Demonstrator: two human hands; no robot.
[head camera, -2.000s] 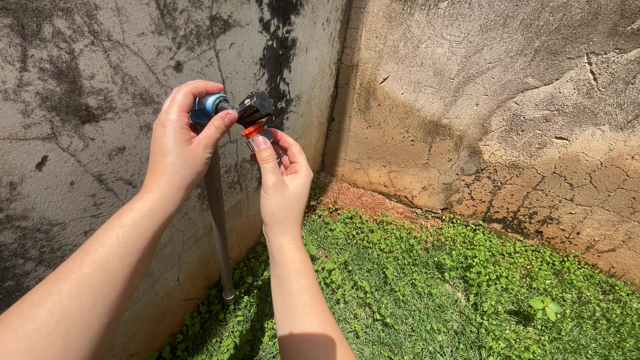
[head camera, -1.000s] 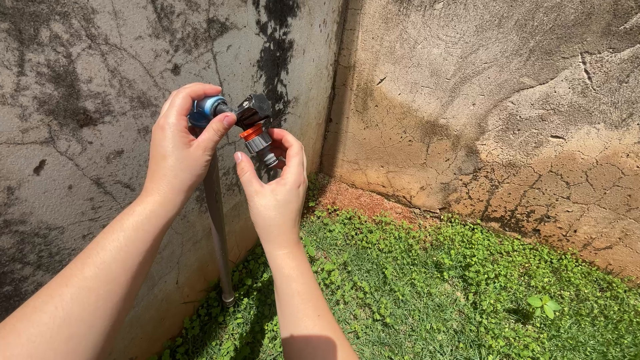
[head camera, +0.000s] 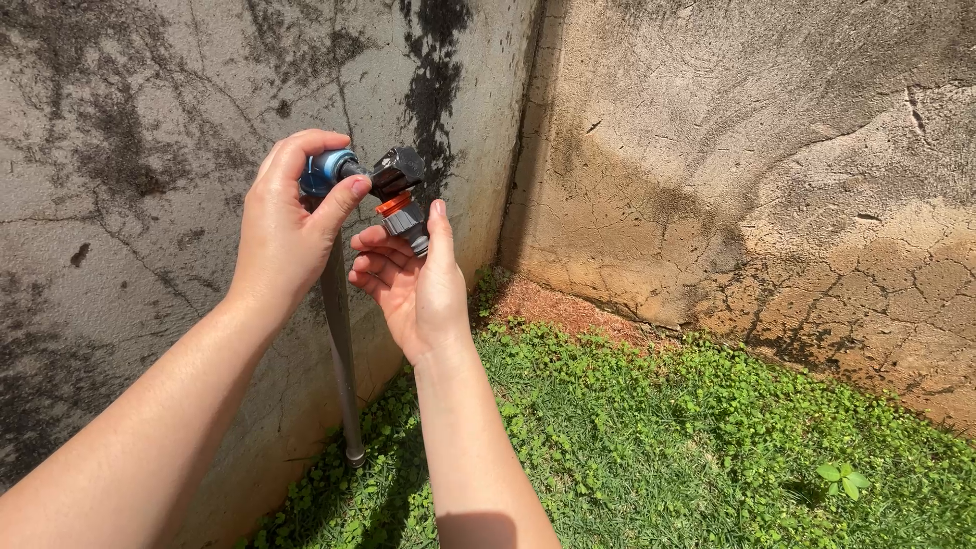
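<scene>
A black plastic garden tap (head camera: 398, 171) joins a blue pipe elbow (head camera: 326, 171) on top of a grey upright pipe (head camera: 338, 335). My left hand (head camera: 293, 206) grips the elbow and the tap's neck, its thumb in front and its fingers over the top. Below the tap's outlet sits an orange ring (head camera: 394, 203), with a grey ribbed hose connector (head camera: 406, 223) under it. Around the connector's lower part is my right hand (head camera: 412, 282), palm up, thumb at the right side and fingers behind on the left. Whether it presses on the connector is hard to tell.
A stained, cracked wall (head camera: 152, 229) stands close behind the pipe and meets a second cracked wall (head camera: 762, 191) in a corner. Grass and low weeds (head camera: 648, 435) cover the ground, with reddish gravel (head camera: 564, 309) at the corner.
The fingers of my right hand have moved from the orange ring down to the grey connector and have loosened around it. My left hand has stayed on the elbow.
</scene>
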